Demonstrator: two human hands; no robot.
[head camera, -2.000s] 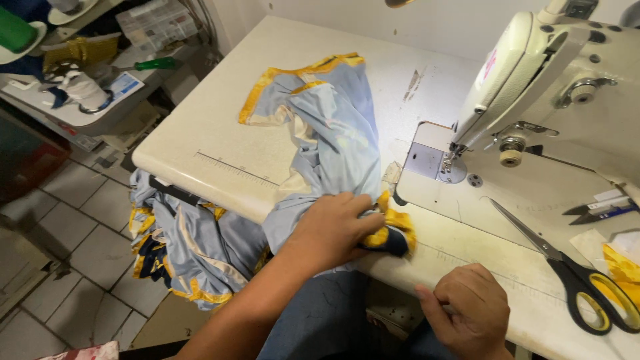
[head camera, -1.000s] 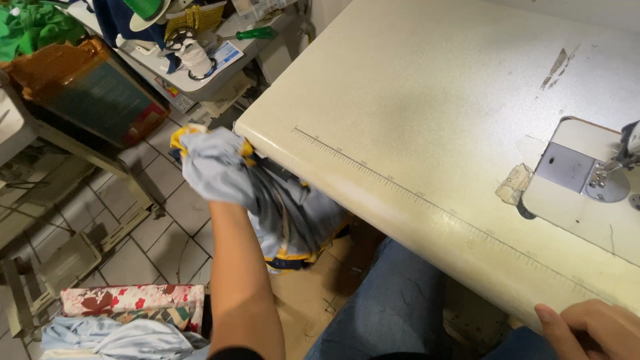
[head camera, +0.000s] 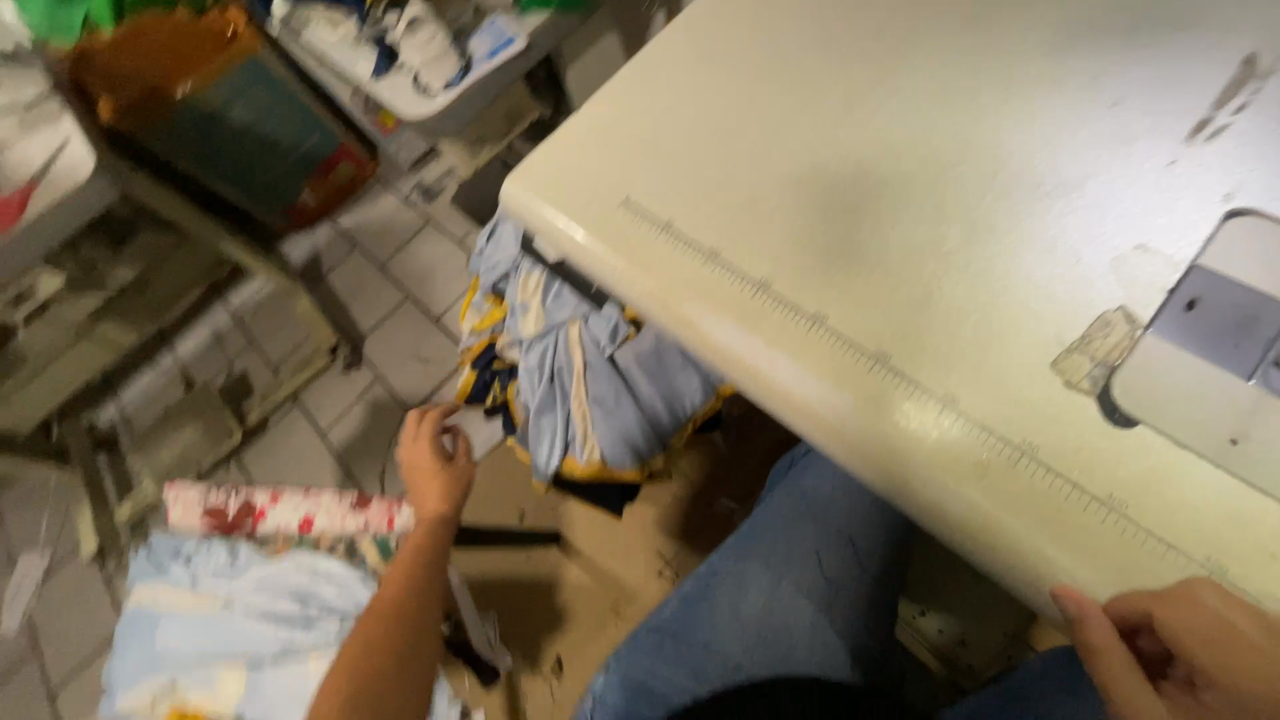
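Note:
My left hand (head camera: 437, 457) hangs below the table's left edge, beside a pile of light blue garments with yellow and navy trim (head camera: 600, 390). Its fingers are curled and apart, with no cloth seen in them. At the lower right, my right hand (head camera: 1180, 645) rests by the front edge of the white sewing table (head camera: 900, 250), fingers loosely bent and nothing visible in it. The metal needle plate (head camera: 1215, 320) of the sewing machine shows at the right edge; the machine's head is out of view. More light blue cloth (head camera: 240, 610) lies at the lower left.
Floral-print cloth (head camera: 290, 508) lies above the lower-left fabric. Across the tiled floor (head camera: 405, 350) stand a metal-framed table (head camera: 240, 250), a crate-like container (head camera: 250, 140) and a white side table (head camera: 440, 95) bearing thread and small items. My jeans-covered leg (head camera: 740, 590) is under the table edge.
The blue and yellow garment that my left hand held has left the hand, and the pile hangs beside the table. My left hand is lower. The view has swung left since the oldest frame.

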